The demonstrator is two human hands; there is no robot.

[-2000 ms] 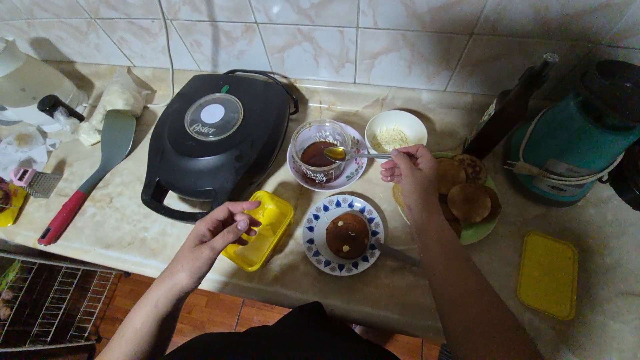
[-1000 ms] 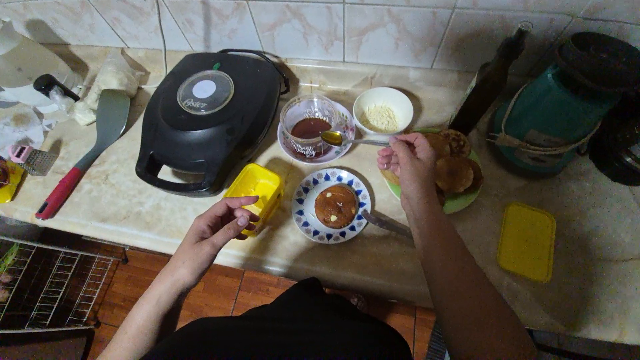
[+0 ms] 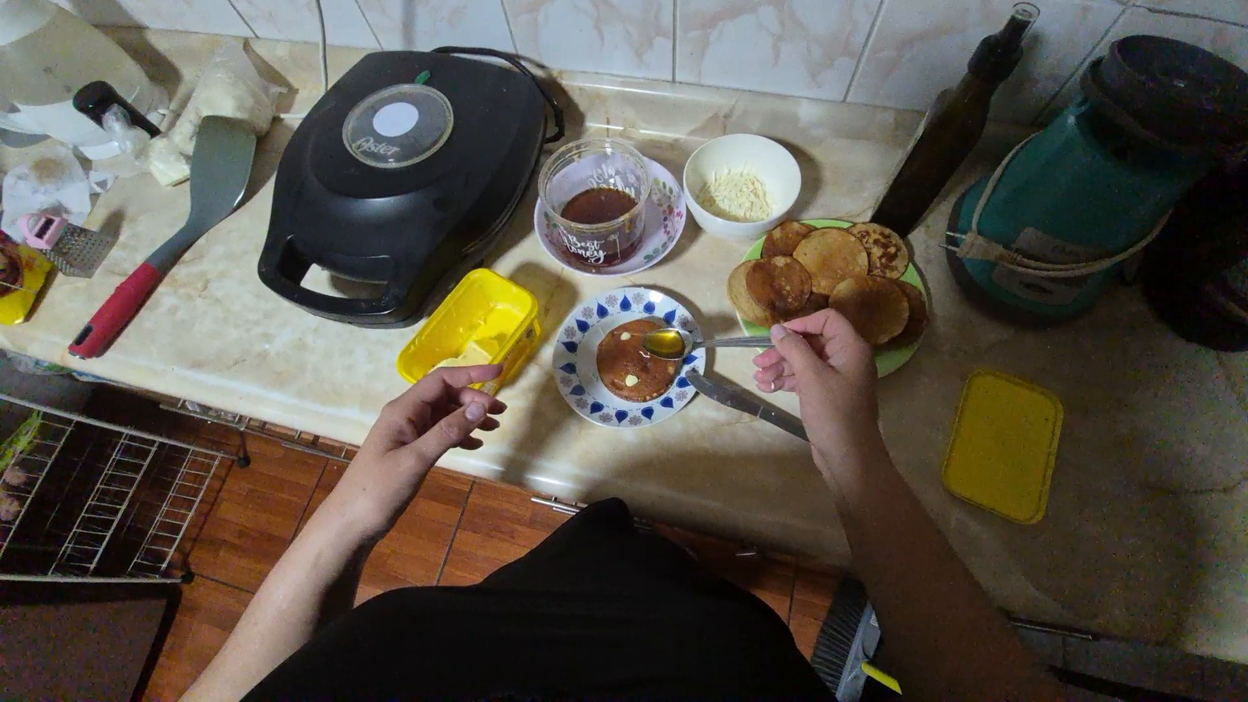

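My right hand (image 3: 824, 366) grips the handle of a metal spoon (image 3: 667, 342), whose bowl holds golden liquid over a pancake (image 3: 634, 375). Small pale bits lie on that pancake, on a plate with a blue drop pattern (image 3: 577, 390). A table knife (image 3: 746, 405) leans on the plate's right rim. My left hand (image 3: 439, 424), fingers apart and holding nothing, hovers by the front of a yellow plastic tub (image 3: 517, 336) with a pale yellow block inside. Behind the plate, a clear plastic container of honey (image 3: 595, 205) stands on a flowered saucer (image 3: 673, 210).
A black electric appliance (image 3: 409, 205) stands at left, beside a red-handled spatula (image 3: 219, 171). At right are a white bowl of grated food (image 3: 746, 166), a green plate of pancakes (image 3: 892, 363), a dark bottle (image 3: 941, 141), a teal appliance (image 3: 1063, 214) and a yellow lid (image 3: 1004, 444).
My right hand has moved the spoon from the honey container to above the pancake on the patterned plate. My left hand stays close to the yellow tub.
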